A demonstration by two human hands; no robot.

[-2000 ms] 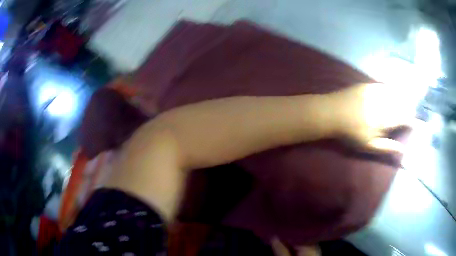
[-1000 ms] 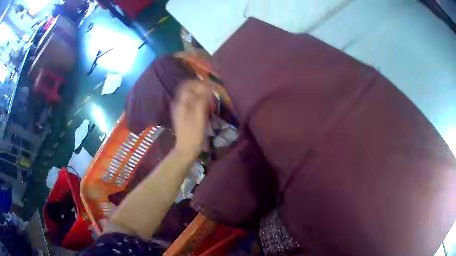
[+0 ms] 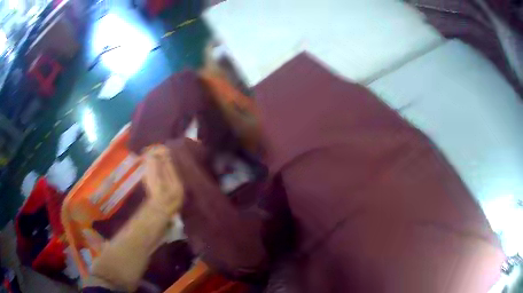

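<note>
My left hand [image 3: 163, 180] is blurred over the orange basket [image 3: 71, 214], with its fingers closed at the edge of a maroon cloth piece [image 3: 209, 212]. That piece runs from the fingers down towards the lower middle. Another maroon piece [image 3: 166, 111] drapes over the basket's far end. A large maroon panel [image 3: 367, 171] lies over the near edge of the pale table and hangs down beside the basket. My right hand is not in view.
The pale table top [image 3: 338, 34] stretches behind the large panel, with dark maroon cloth [image 3: 470, 23] at its far side. A red bin [image 3: 43, 229] stands on the green floor left of the basket. White scraps [image 3: 69, 140] lie on the floor.
My left hand has moved down and left from the basket's far end. A maroon piece now stretches beside it across the basket. Earlier my left arm reached over the large panel towards the right.
</note>
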